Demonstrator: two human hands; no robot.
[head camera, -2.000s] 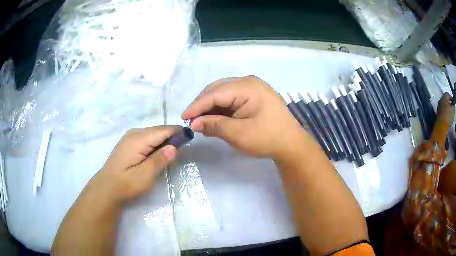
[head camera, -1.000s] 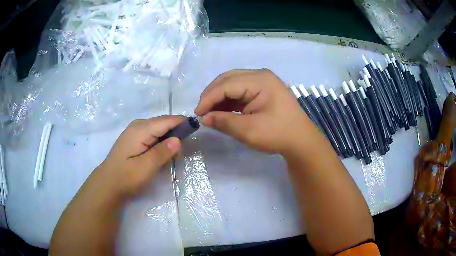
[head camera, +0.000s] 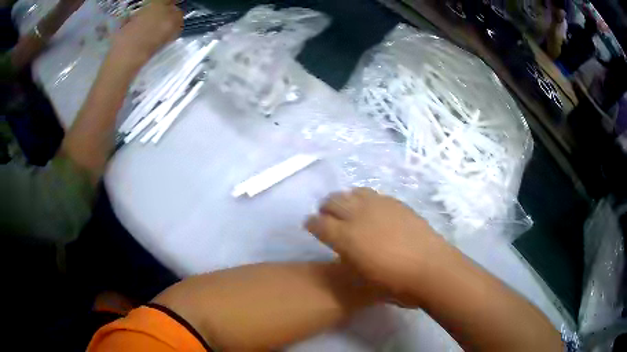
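Note:
A pair of white rods (head camera: 276, 176) lies side by side on the whitish table covering, near the middle. My right hand (head camera: 375, 237) reaches in from the lower right, a little below and right of the rods and not touching them. Its fingers are curled and blurred, and I cannot tell if they hold anything. My left forearm (head camera: 254, 302), with an orange sleeve, comes in from the lower left and passes beneath my right wrist, which hides my left hand. The dark tube is not visible.
A clear bag of white rods (head camera: 440, 137) is at the upper right. A smaller crumpled clear bag (head camera: 258, 62) lies at the top, beside a row of white rods (head camera: 168, 100). A coworker's arm (head camera: 113, 89) reaches in at the upper left. A dark green surface (head camera: 550, 199) borders the table.
The view has swung left, so the rows of assembled tubes are out of view. My right hand has left the dark tube and crossed over my left arm towards the white rod pair.

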